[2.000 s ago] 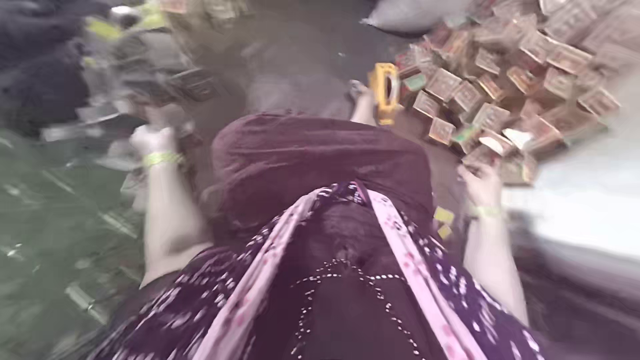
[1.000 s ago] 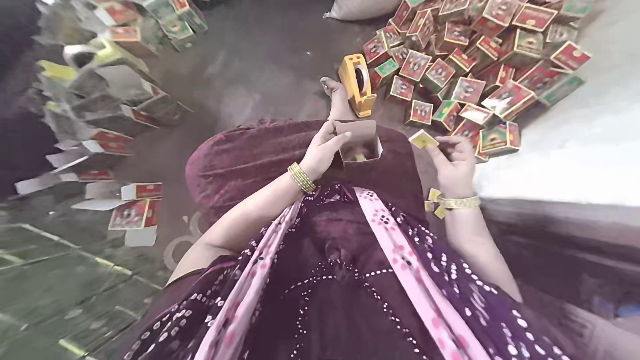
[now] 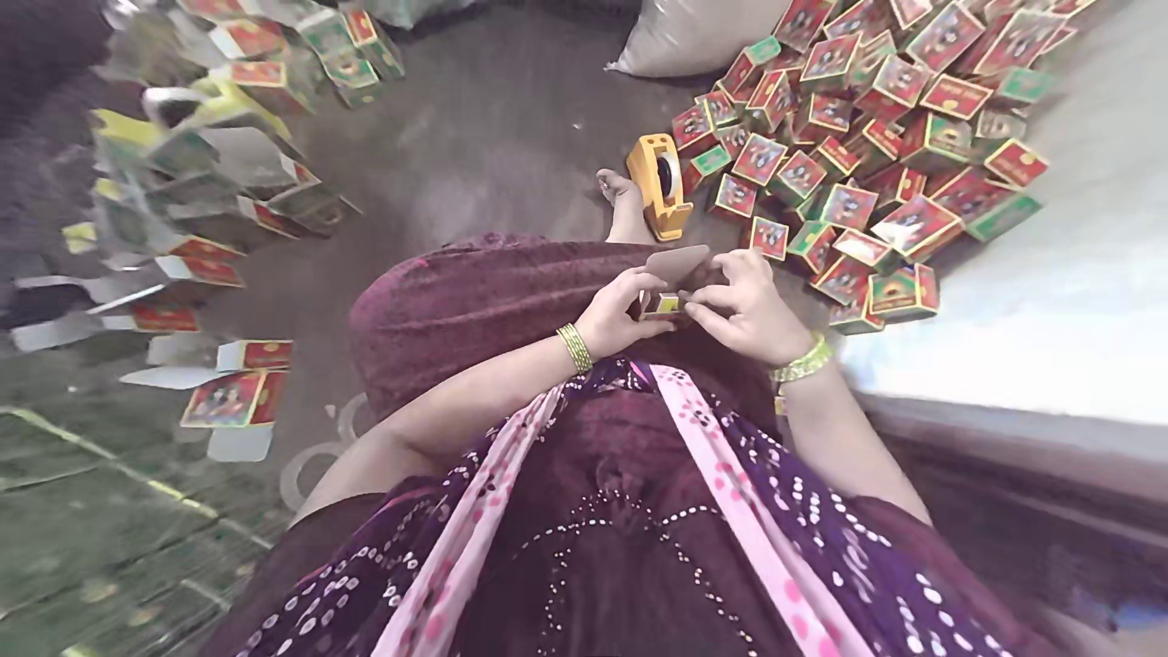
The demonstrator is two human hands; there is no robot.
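Observation:
Above my lap, my left hand (image 3: 620,315) holds a small cardboard box (image 3: 677,265) with its grey-brown flap raised. My right hand (image 3: 750,306) is at the box's right side, fingers bent at its edge. Something small and yellow (image 3: 669,303) shows between the two hands at the box; whether it is inside or on the outside I cannot tell, nor whether my right fingers grip the box. Just beyond my hands, a yellow tape dispenser (image 3: 661,187) with a roll in it stands on the floor beside my bare foot (image 3: 622,193).
A heap of red and green printed boxes (image 3: 849,205) lies at the right, beside a pale surface (image 3: 1049,338). Opened boxes (image 3: 233,397) and loose cartons are scattered at the left. A whitish sack (image 3: 689,36) rests at the far edge.
One second ago my right hand held a small yellow piece apart from the open box; now it is at the box. Two seconds ago both hands were wide apart. The view has shifted.

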